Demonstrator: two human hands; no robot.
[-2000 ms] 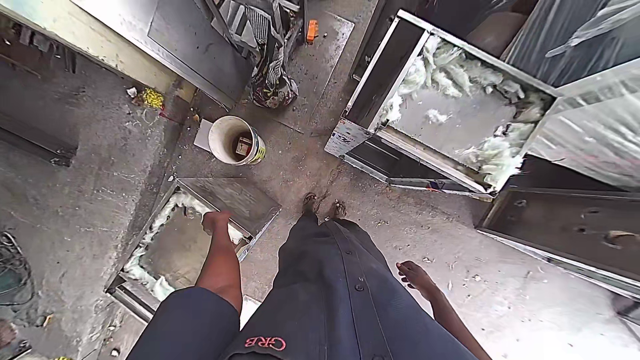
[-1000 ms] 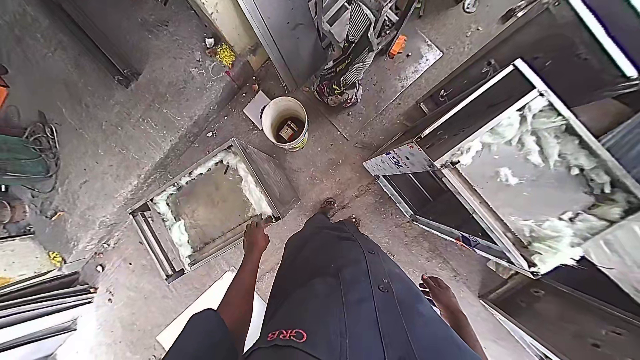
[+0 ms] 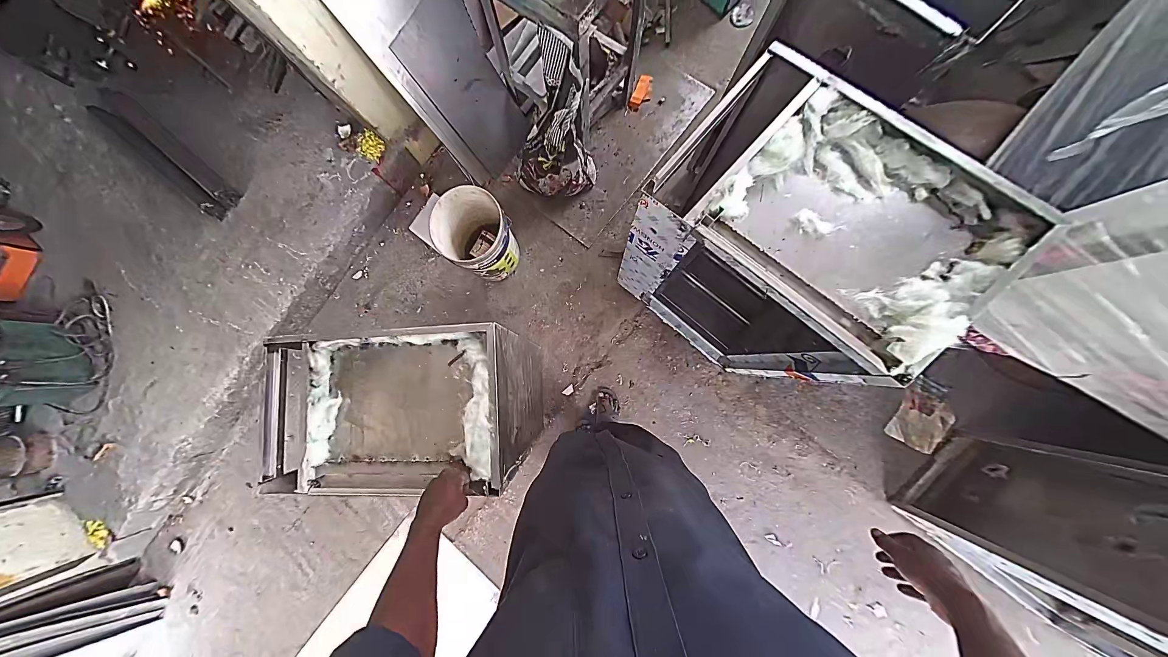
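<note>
My left hand [image 3: 444, 497] is at the near edge of a metal box frame [image 3: 517, 401], close to its near right corner; its fingertips are partly hidden against the rim. White fibrous insulation [image 3: 476, 401] lines the inside of this box around a flat sheet panel [image 3: 397, 401]. My right hand [image 3: 912, 558] hangs free over the floor at the right with its fingers apart and nothing in it. A dark metal tray-like panel [image 3: 1049, 511] lies nearest to it. Farther up stands a larger metal cabinet [image 3: 922, 119] with loose insulation [image 3: 858, 155] inside.
A white plastic bucket [image 3: 456, 219] stands beyond the box. A patterned sack [image 3: 557, 164] and an orange object [image 3: 641, 92] are past it. A white board [image 3: 465, 584] lies under my left arm. Metal strips [image 3: 82, 602] and a cable [image 3: 91, 342] are at the left.
My left hand was over the box's right part two seconds ago and is now at its near edge. The box has turned relative to the bucket. My right hand is farther out from my body.
</note>
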